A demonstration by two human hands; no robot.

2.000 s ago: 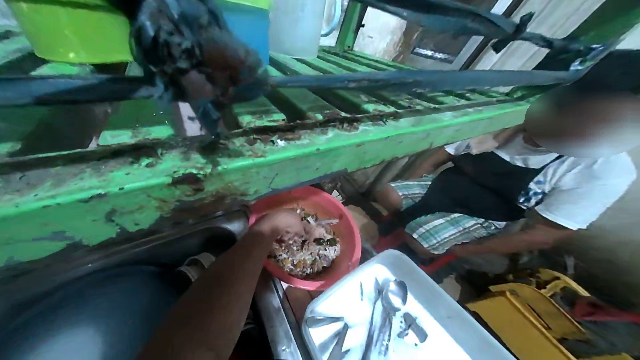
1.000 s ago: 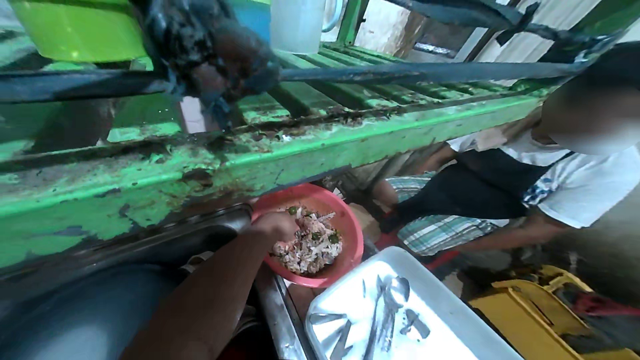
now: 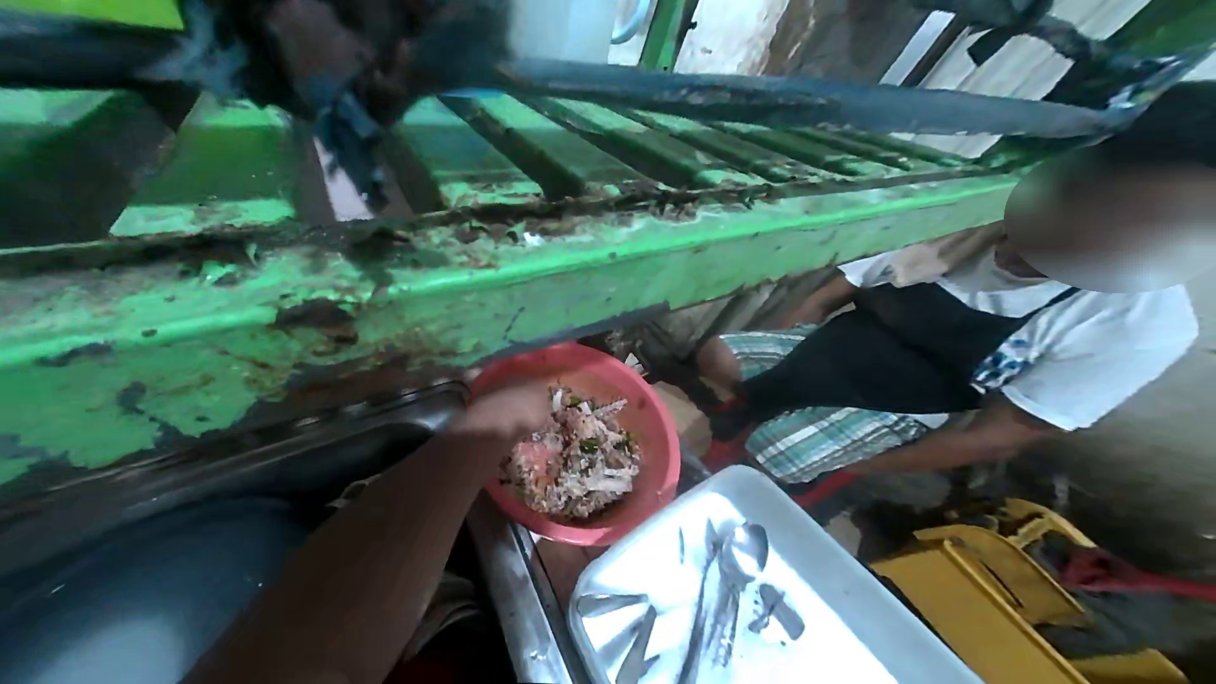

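My right hand (image 3: 508, 413) is in a round red plastic basin (image 3: 662, 465), at the left side of a shredded food mixture (image 3: 579, 456) with pale strips and green bits. The hand is blurred and its fingertips are hard to make out, so I cannot tell whether they grip any food. My forearm reaches in from the lower left. My left hand is out of view. Just below and right of the basin lies a white rectangular tray (image 3: 855, 608), which holds a metal spoon (image 3: 746, 551) and other metal utensils.
A peeling green slatted metal rack (image 3: 570, 275) crosses above the basin. A dark rounded surface (image 3: 142, 589) fills the lower left, beside a metal edge (image 3: 518, 589). At the right sits a person (image 3: 893, 351) in a dark apron, near a yellow plastic object (image 3: 988, 598).
My right hand has moved back from the middle of the mixture towards the basin's left side. The tray and its utensils have not plainly moved.
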